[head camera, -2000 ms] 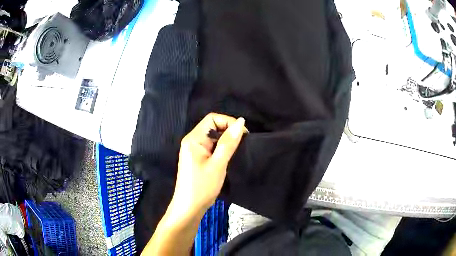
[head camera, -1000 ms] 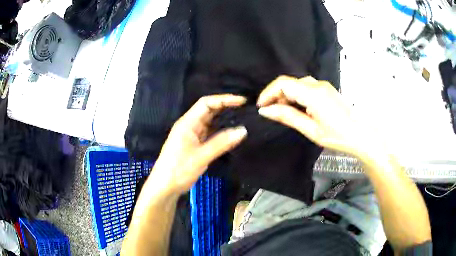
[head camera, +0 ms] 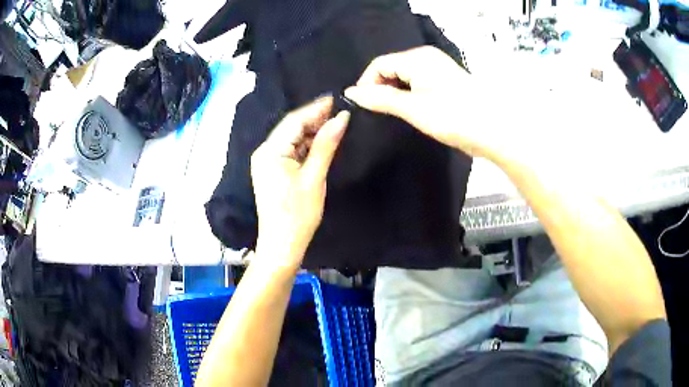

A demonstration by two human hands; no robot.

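A black garment panel (head camera: 393, 196) lies over the front of the white sewing table and its lower edge hangs over the table edge. Ribbed black fabric (head camera: 238, 162) shows along its left side. My left hand (head camera: 295, 170) has thumb and fingers pinched at the middle of the cloth. My right hand (head camera: 423, 94) pinches the cloth just up and right of it, its fingertips close to the left ones. A small dark edge of cloth shows between the fingertips. What exactly lies between them is too small to tell.
A smartphone (head camera: 651, 83) lies at the right. A measuring tape (head camera: 502, 214) runs along the front table edge. A black plastic bag (head camera: 162, 89) and a grey round-vented box (head camera: 106, 142) are at the left. A blue basket (head camera: 249, 314) stands below the table.
The view has shifted, and the cloth lies more on the table. Both hands have moved up, and their fingertips have closed on the cloth. The smartphone has come into fuller view.
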